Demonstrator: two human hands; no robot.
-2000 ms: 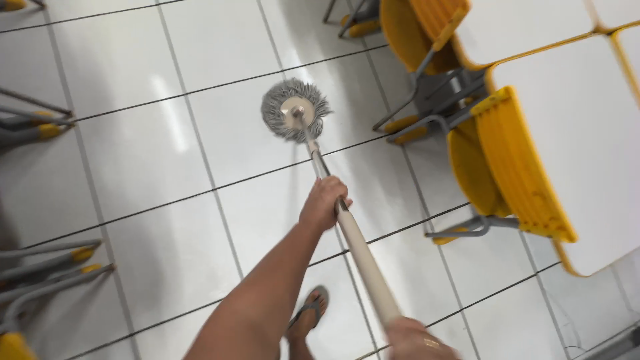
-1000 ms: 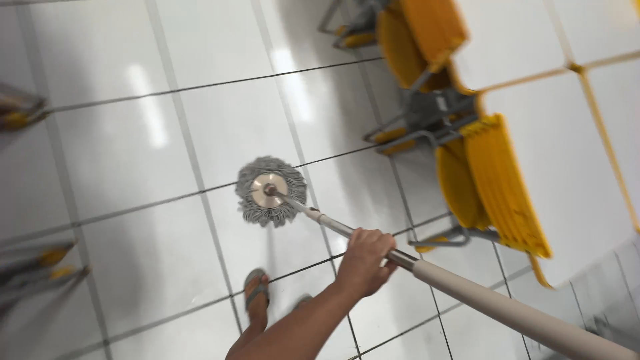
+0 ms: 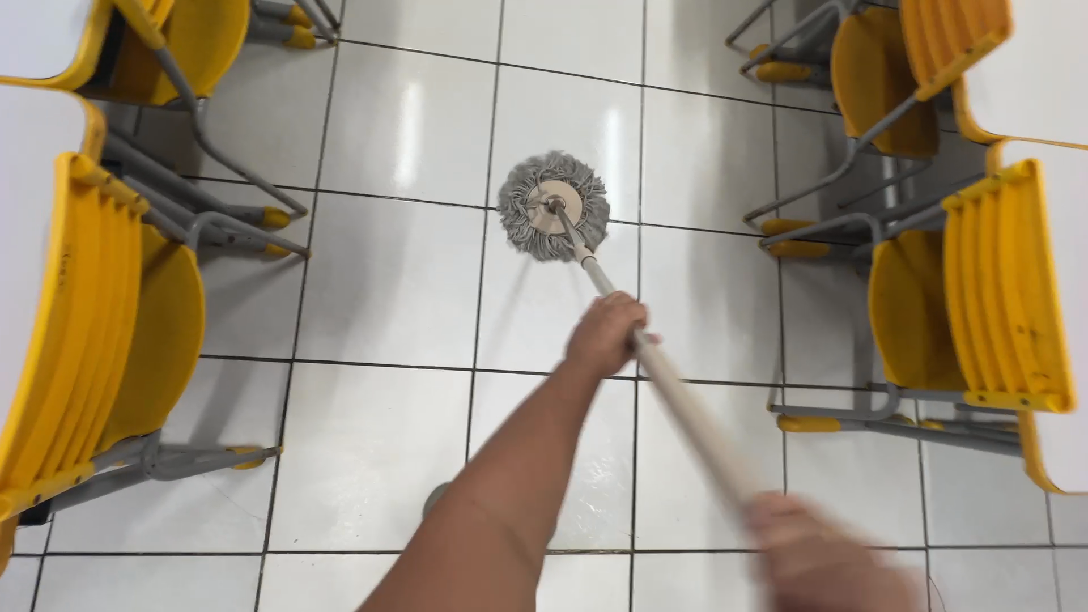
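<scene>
A round mop head of grey strands (image 3: 516, 200) with a pale disc rests on the white tiled floor, a little above the middle of the view. Its pale pole (image 3: 684, 404) slants down to the right. My left hand (image 3: 605, 333) is closed around the lower pole, not far from the mop head. Farther up the pole, at the lower right, my right hand (image 3: 807, 544) grips it; this hand is blurred. My left forearm hides part of the floor and most of a foot.
Yellow chairs with grey metal legs line both sides, among them a left chair (image 3: 93, 331) and a right chair (image 3: 1003, 289). White tables with yellow edges stand behind them, at left (image 3: 34, 144) and right (image 3: 1037, 76). Chair legs reach onto the tiles.
The view has shifted, showing more of the left chairs. Both hands stay on the pole. The pole, reaching far to the right one second ago, now slants more steeply, and my right hand is back in view.
</scene>
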